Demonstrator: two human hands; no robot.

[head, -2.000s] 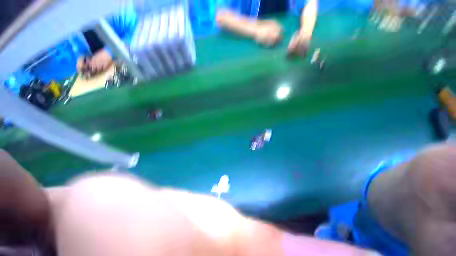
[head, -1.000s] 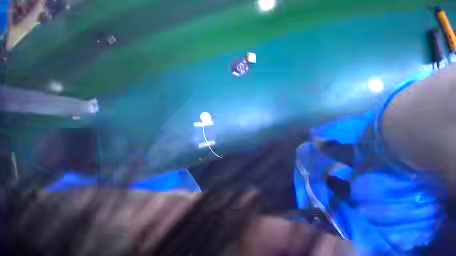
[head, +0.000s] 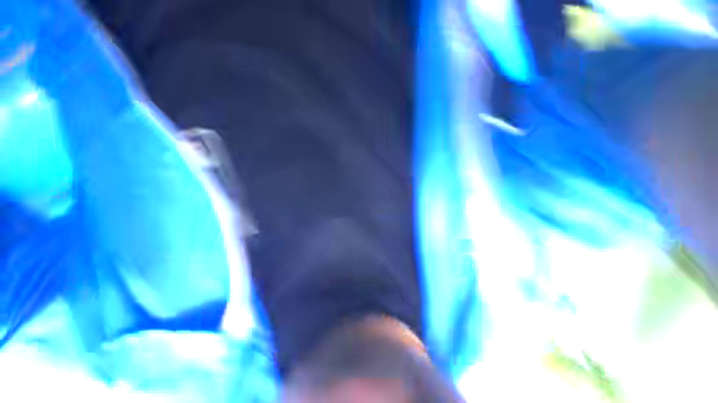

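The wearer's open blue smock point(head: 149, 212) fills the left side and its other half point(head: 445, 181) runs down right of centre. Dark clothing point(head: 331, 157) shows between the two halves. A blurred skin-toned shape point(head: 362, 366), perhaps part of a hand very near the camera, is cut off by the bottom edge. A dim grey-brown shape point(head: 685, 134), perhaps an arm, is at the right edge. Neither can be told as my left or right hand, and no fingers or held item can be made out.
A pale metallic or clear piece point(head: 209, 149) lies along the left smock edge. A small yellowish blurred patch point(head: 590, 27) is at the top right. The lower right is overexposed white with faint green patches. The worktable is out of view.
The view has swung down from the green table to the wearer's own clothing. The table, the units on it and the orange-handled tool have left the picture.
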